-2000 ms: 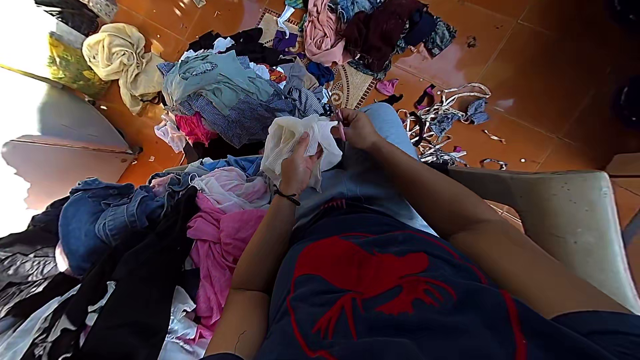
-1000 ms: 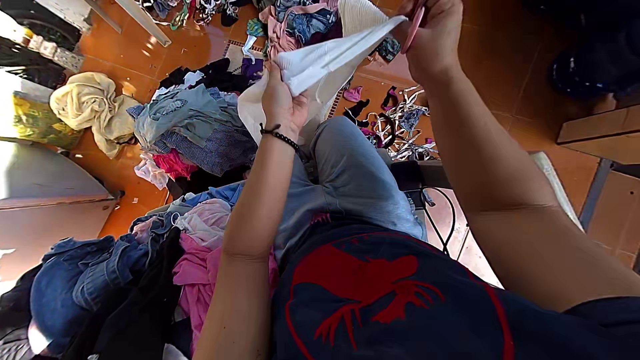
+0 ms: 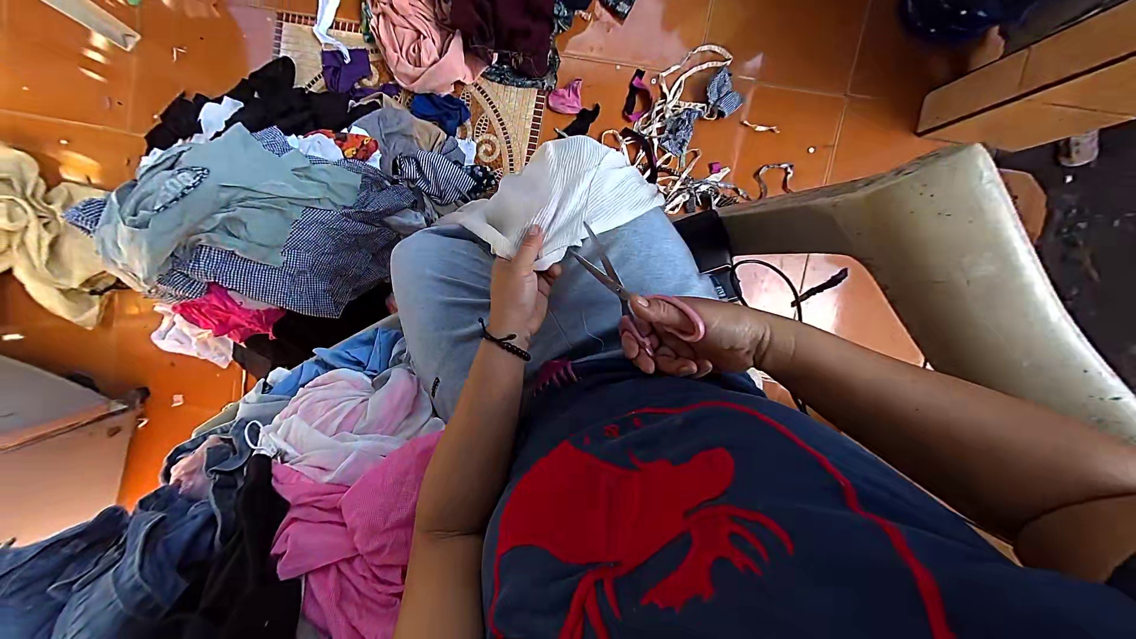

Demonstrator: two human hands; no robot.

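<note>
My left hand (image 3: pixel 524 293) grips the lower edge of a white ribbed cloth (image 3: pixel 577 191), which lies spread over my knees. In my right hand (image 3: pixel 674 337) is a pair of scissors (image 3: pixel 605 273) with pink handles. The scissors' blades are parted and point up and left, their tips close to the cloth's lower right edge. Whether a blade touches the cloth I cannot tell. Loose threads hang on my grey-blue trousers below the cloth.
Heaped clothes (image 3: pixel 240 213) cover the floor at the left, with pink cloth (image 3: pixel 355 515) and denim (image 3: pixel 115 559) beside my left arm. Cut strips (image 3: pixel 683 115) lie tangled beyond my knees. A pale chair (image 3: pixel 976 240) stands at the right, near a wooden furniture edge (image 3: pixel 1029 80).
My right hand, raised with the scissors and pulling the cloth a second ago, is lower and nearer my lap. The white cloth, stretched up then, now rests over my knees.
</note>
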